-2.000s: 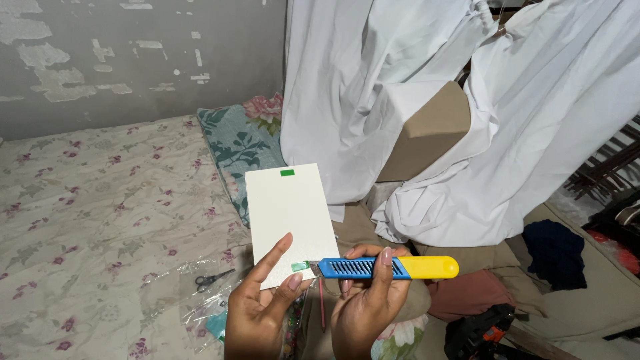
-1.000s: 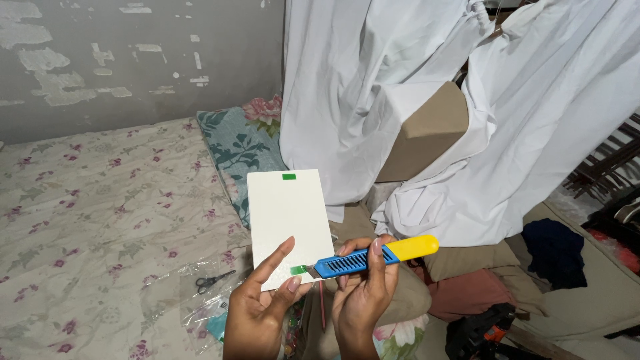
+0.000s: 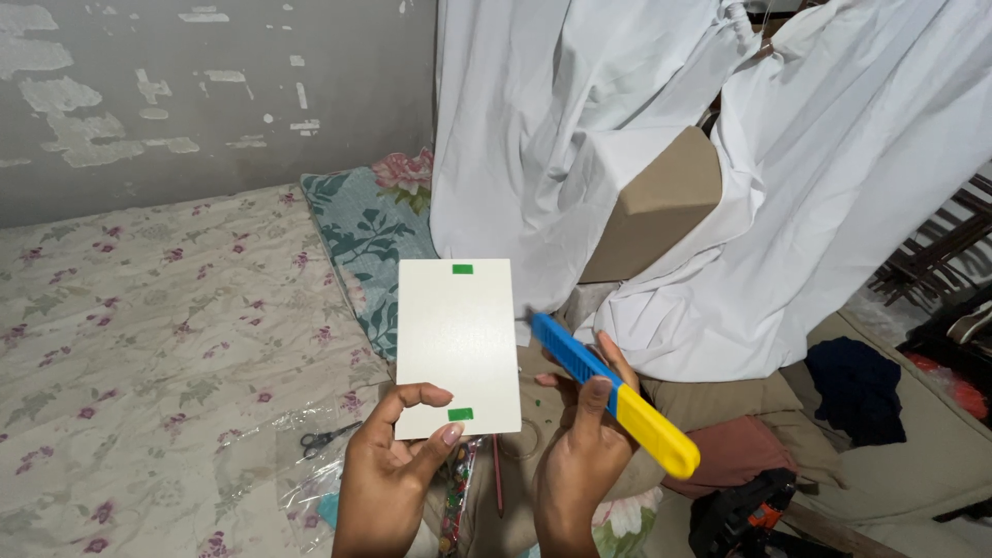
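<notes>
My left hand (image 3: 403,457) grips the lower left corner of a white rectangular board (image 3: 457,341), held up in front of me. One small green tape piece (image 3: 463,269) is near its top edge, and another green piece (image 3: 460,415) lies near the bottom, just above my left thumb. My right hand (image 3: 585,442) is closed around a blue and yellow snap-off utility knife (image 3: 612,395), right of the board and apart from it. The knife's blue end points up and left; whether any blade sticks out cannot be told.
Black-handled scissors (image 3: 329,440) and clear plastic packaging (image 3: 291,473) lie on the floral bedsheet (image 3: 155,349). Below the board are a pink pencil-like stick (image 3: 497,477) and a patterned strip. A white curtain (image 3: 511,155) hangs behind; a black and orange tool (image 3: 748,511) is at lower right.
The knife has moved away from the lower green piece to the right of the board, and its front end now points more steeply upward. My left hand keeps hold of the board.
</notes>
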